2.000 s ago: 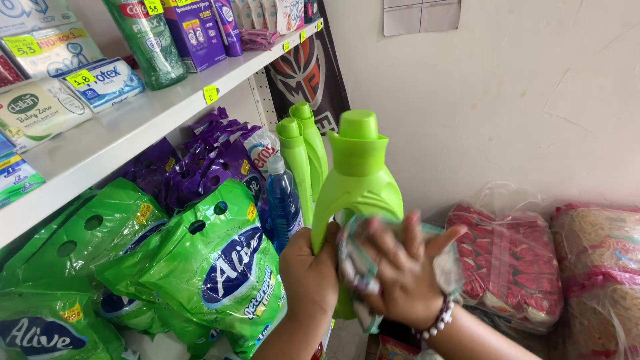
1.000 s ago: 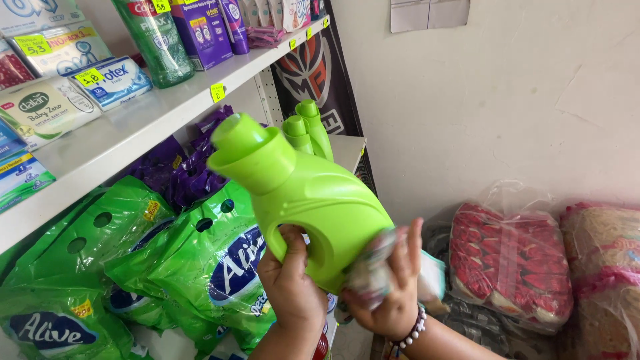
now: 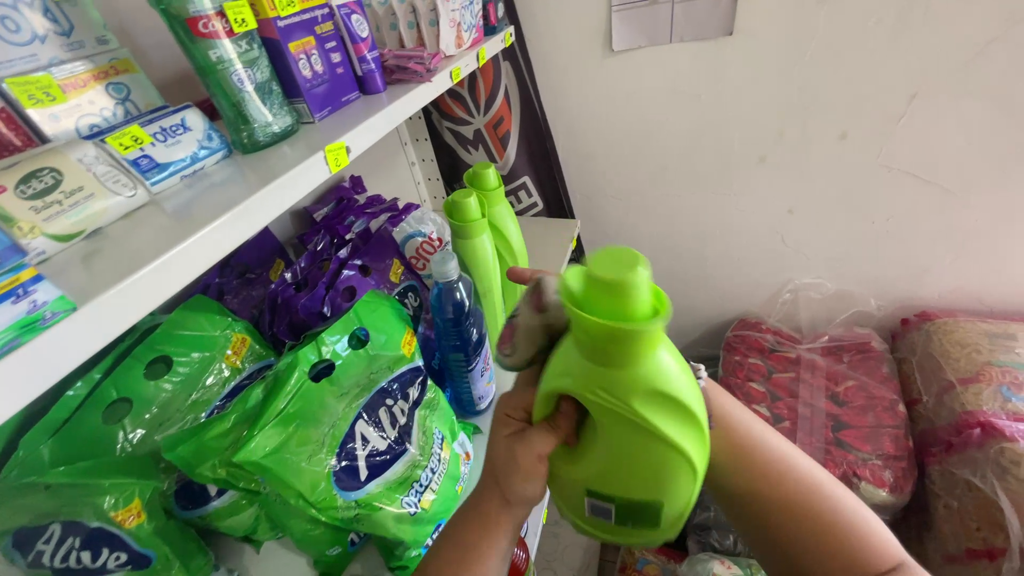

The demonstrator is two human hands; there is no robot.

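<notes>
My left hand point(image 3: 528, 448) grips the handle of a lime-green plastic jug point(image 3: 632, 416) with a matching cap, its thumb through the handle opening. Behind the jug, mostly hidden by it, is my right hand point(image 3: 524, 276); one fingertip shows beside a crumpled cloth point(image 3: 528, 324) near the jug's neck. The right forearm, with a beaded bracelet at the wrist, passes behind the jug. Two more lime-green jugs point(image 3: 474, 256) stand on the lower shelf, next to a blue liquid bottle point(image 3: 462, 336) and green Alive detergent bags point(image 3: 360, 424).
An upper white shelf point(image 3: 240, 216) holds soap packs, a green mouthwash bottle point(image 3: 232, 80) and purple boxes point(image 3: 312, 64). Purple bags point(image 3: 344, 264) lie behind the green ones. By the wall sit a plastic-wrapped bundle of red packets point(image 3: 816, 408) and more wrapped packs point(image 3: 968, 400) on the right.
The jug, tilted to the left a second ago, is now nearly upright and lower. My right hand and the cloth have gone from its near side to behind its neck.
</notes>
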